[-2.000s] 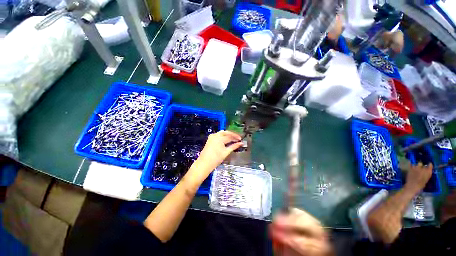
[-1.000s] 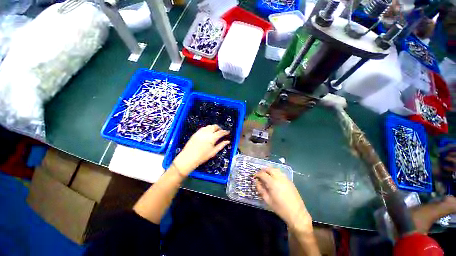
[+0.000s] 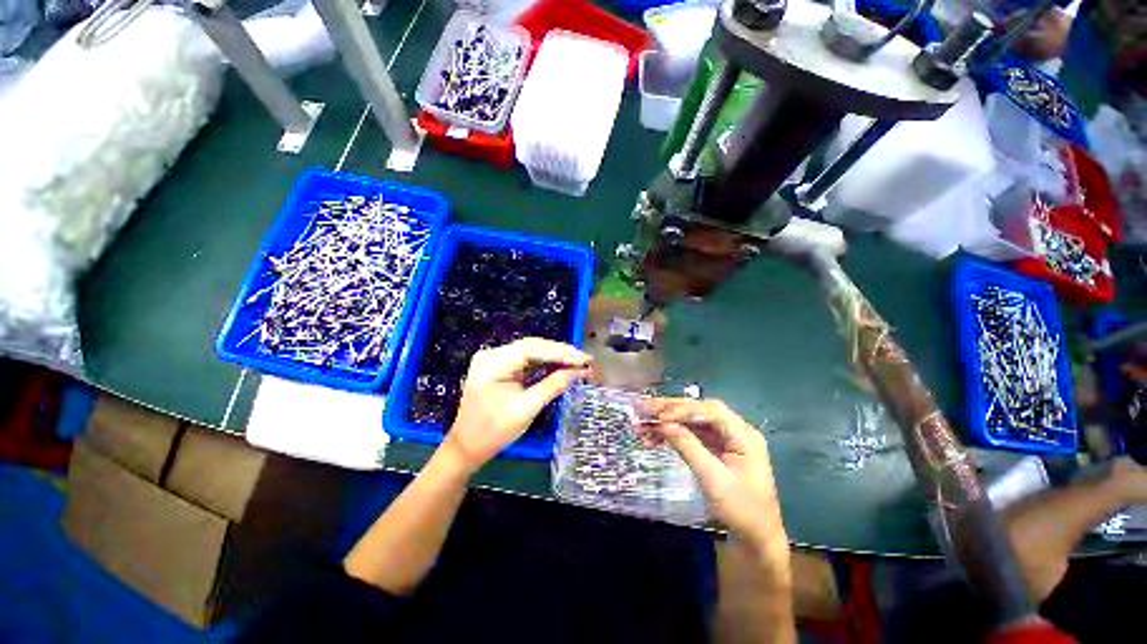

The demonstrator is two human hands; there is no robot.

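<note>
My left hand (image 3: 509, 400) is over the right edge of the blue tray of black parts (image 3: 428, 315), thumb and fingertips pinched on a small dark part. My right hand (image 3: 720, 455) is over the clear plastic box (image 3: 591, 484) of pins, its fingertips together; what they hold is too small to tell. The press (image 3: 723, 189) stands beyond my hands, with a small metal fixture (image 3: 630, 333) below its ram and no hand on it. The press lever (image 3: 899, 390) slants toward me at the right, its red grip (image 3: 1025, 633) cut off by the lower edge.
A blue tray of pins (image 3: 340, 283) lies at the left, with a white pad (image 3: 318, 421) at its near edge. Another pin tray (image 3: 1016, 359) is at the right, near another person's arm (image 3: 1069, 522). White stacked boxes (image 3: 572, 107) and red bins stand behind. Loose pins (image 3: 864, 434) lie right of the box.
My right hand let go of the lever and moved to the pin box. My left hand went from the fixture into the black parts, then rose toward the tray's right edge. The view has shifted.
</note>
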